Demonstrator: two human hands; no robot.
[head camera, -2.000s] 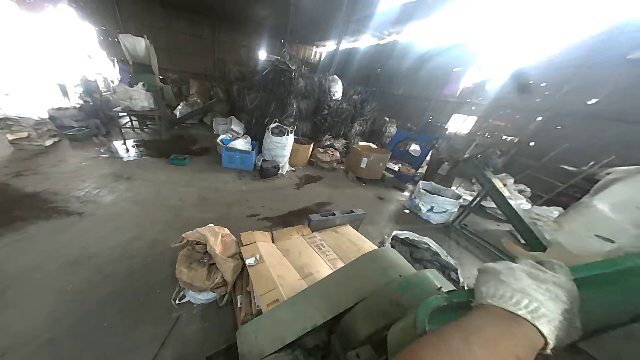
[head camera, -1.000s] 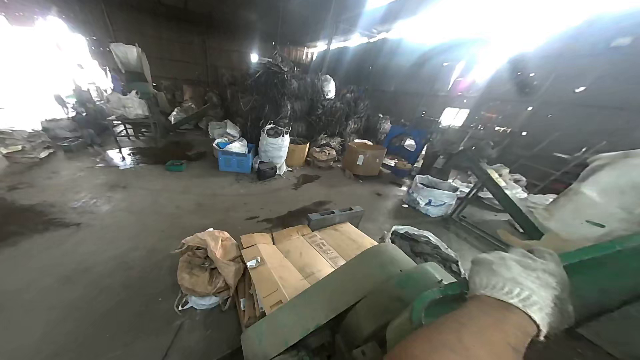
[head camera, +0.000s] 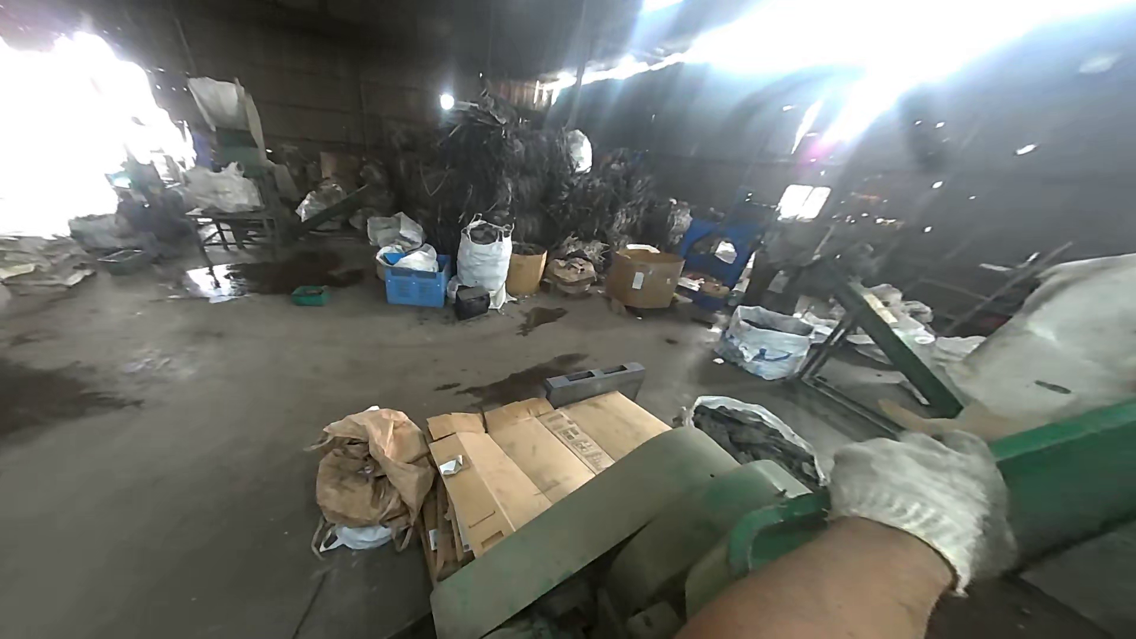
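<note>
My left hand (head camera: 923, 497), in a white knitted work glove, is at the lower right, on or just above the green metal edge of a machine (head camera: 1074, 461). Its fingers point away and down, so whether they grip the edge cannot be told. The bare forearm crosses the machine's rounded green guards (head camera: 586, 532). Left of the hand stands an open white sack (head camera: 754, 430) with dark material inside. A large whitish sheet or sack (head camera: 1065, 337) bulges beyond the green edge. My right hand is out of view.
Flattened cardboard boxes (head camera: 532, 453) lie beyond the guards, beside a crumpled brown sack (head camera: 377, 470) and a grey block (head camera: 595, 382). Farther off are a blue crate (head camera: 417, 284), a white sack (head camera: 485, 257), a cardboard box (head camera: 645, 277) and a green slanted frame (head camera: 896, 342). Dark wet patches mark the floor.
</note>
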